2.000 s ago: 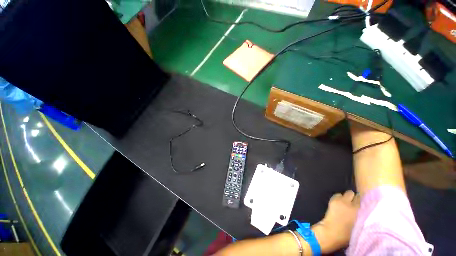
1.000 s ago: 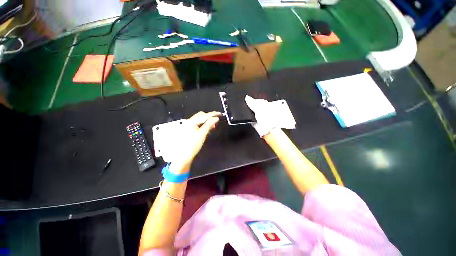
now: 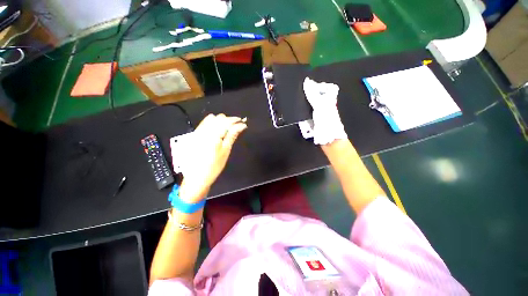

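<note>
A set-top box with a glossy black face [image 3: 289, 95] is held tilted at the centre, its port edge facing left. My right hand [image 3: 325, 110], in a white glove, grips its right side. Part of a white unit [image 3: 306, 129] shows below it, beside the glove. My bare left hand [image 3: 211, 144] is left of the box, apart from it, with a small pale-tipped cable plug [image 3: 244, 119] pinched at the fingertips. Under this hand lies another white unit [image 3: 178, 151], mostly hidden. The remote control [image 3: 156, 162] lies to its left.
A clipboard [image 3: 412, 98] lies at the right. A loose connector [image 3: 120, 185] lies at the left. The rear bench [image 3: 249, 55] holds a blue marker pen [image 3: 234, 35] and white strips [image 3: 182, 43]. A black-topped unit sits on an orange pad [image 3: 369, 25] behind. A black tray [image 3: 98, 266] is below.
The view first swung right to the clipboard. The black-faced box, formerly lower and flatter, is now raised and tilted in my right hand. My left hand has moved off its port edge.
</note>
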